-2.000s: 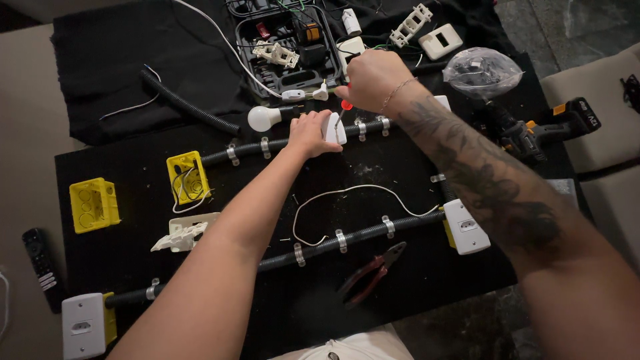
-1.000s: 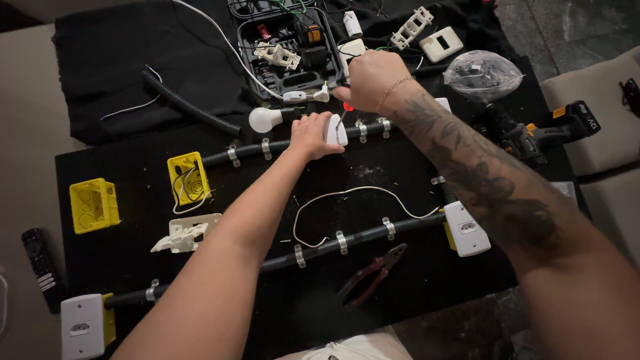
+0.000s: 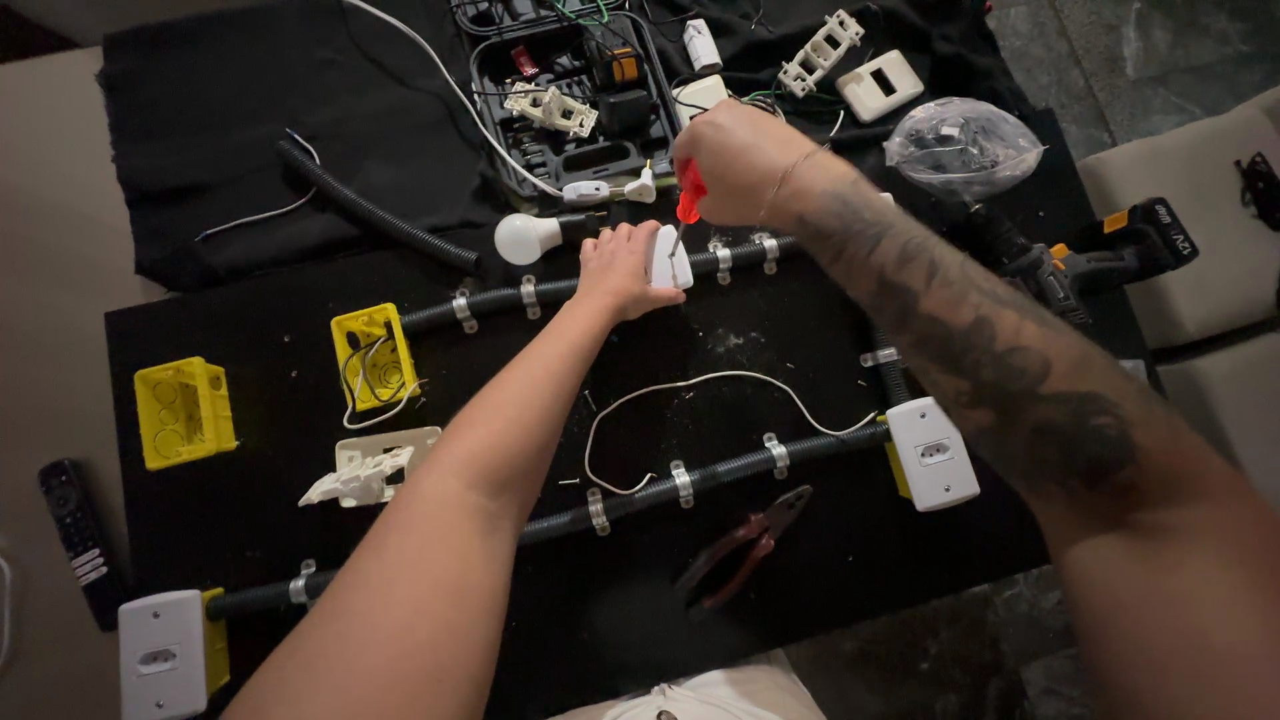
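Note:
My left hand [image 3: 622,272] grips a white cover plate [image 3: 671,262] from its left side, on the upper run of black corrugated conduit [image 3: 550,291]. My right hand [image 3: 735,165] is closed around the red handle of a screwdriver [image 3: 689,195], its shaft pointing down at the plate. Whether the tip sits in a screw is too small to tell. A white light bulb [image 3: 527,238] lies just left of the plate. Below it, a white wire [image 3: 690,382] curves across the black board. An open yellow electrical box [image 3: 373,357] with loose wires stands at the conduit's left end.
Combination pliers [image 3: 745,548] lie below the lower conduit. White outlets [image 3: 934,455] sit at its ends. A second yellow box [image 3: 185,413] and a remote control [image 3: 80,540] are at left. A tool case [image 3: 570,90] is behind; a cordless drill [image 3: 1090,255] and plastic bag [image 3: 962,147] are at right.

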